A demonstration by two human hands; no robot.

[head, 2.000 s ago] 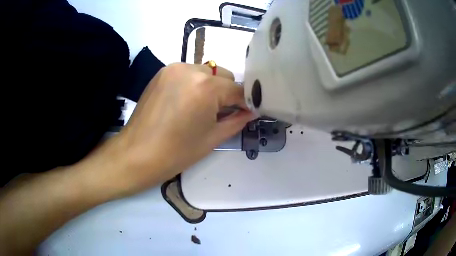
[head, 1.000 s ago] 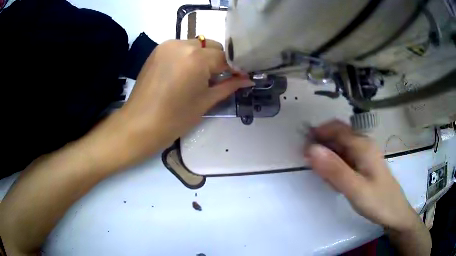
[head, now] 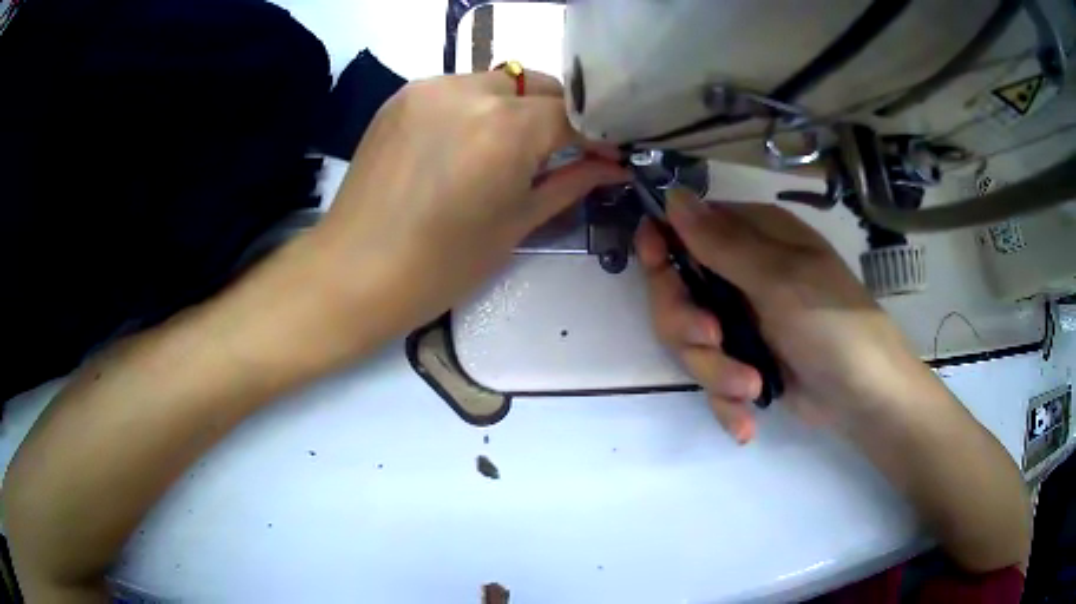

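My right hand (head: 755, 307) holds the thread snips (head: 722, 309), black handle in the palm, silver blades pointing at the needle area. My left hand (head: 448, 201), with a ring, reaches to the presser foot area; its thumb and finger are pinched near the needle, and what lies between them is too hidden to name. The blade tips are close to these fingertips. The grey metal needle plate area (head: 610, 236) is partly covered by both hands. The black fabric garment piece (head: 142, 177) lies to the left, with a small dark fabric corner (head: 354, 104) beside my left hand.
The cream-white machine head (head: 684, 71) hangs over the work. A pale ribbed knob (head: 893, 269) is right of my right hand. The pale machine bed (head: 555, 325) has a rounded cutout (head: 458, 375) at its left corner. The white table (head: 354, 472) has brown chipped spots.
My right hand, absent at first, came in from the right and is now at the needle area with the snips. My left hand stays pinched near the foot. The camera view has shifted.
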